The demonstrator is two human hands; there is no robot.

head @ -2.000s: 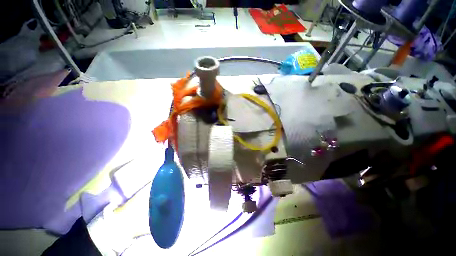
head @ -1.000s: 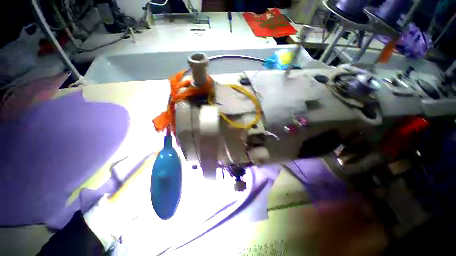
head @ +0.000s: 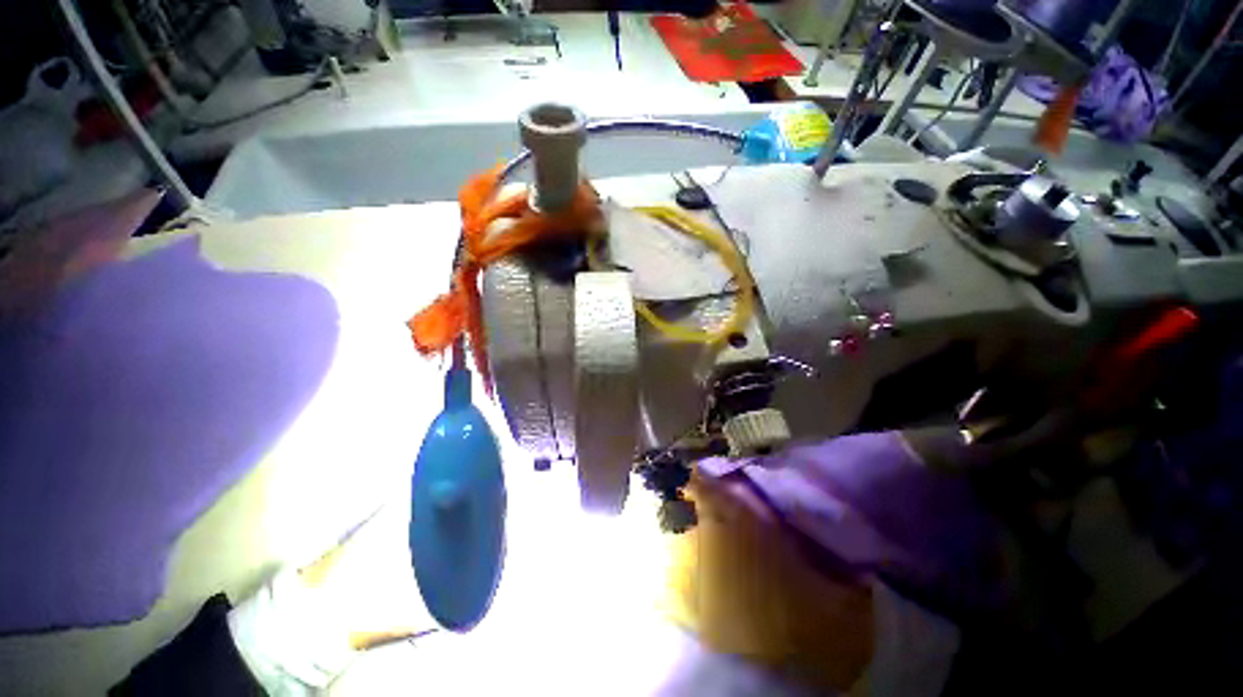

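Note:
The off-white sewing machine (head: pixel 845 300) spans the right, and the blue lamp (head: pixel 457 517) hangs left of its head. My right hand (head: pixel 770 586) is below the head, fingertips beside the needle area, with a purple cloth piece (head: pixel 852 504) gathered at its fingers. The presser foot is hidden. My left hand (head: pixel 389 637) is at the lower left, mostly washed out by lamp glare; a white cuff and dark sleeve show, and its grip is unclear. More pale purple cloth (head: pixel 709 674) shows at the bottom edge. A large flat purple panel (head: pixel 150 409) lies at left.
An orange strip (head: pixel 511 225) is tied around the post on the head, beside a yellow ring (head: pixel 736 259). A pale trough (head: pixel 341 170) runs behind the machine. A blue-and-yellow packet (head: pixel 791 134) is beyond it. Thread cones (head: pixel 1070 17) stand at upper right.
My right hand, absent two seconds ago and a blur at lower right one second ago, has come left beneath the head with purple cloth. The thin dark strips under the lamp no longer show.

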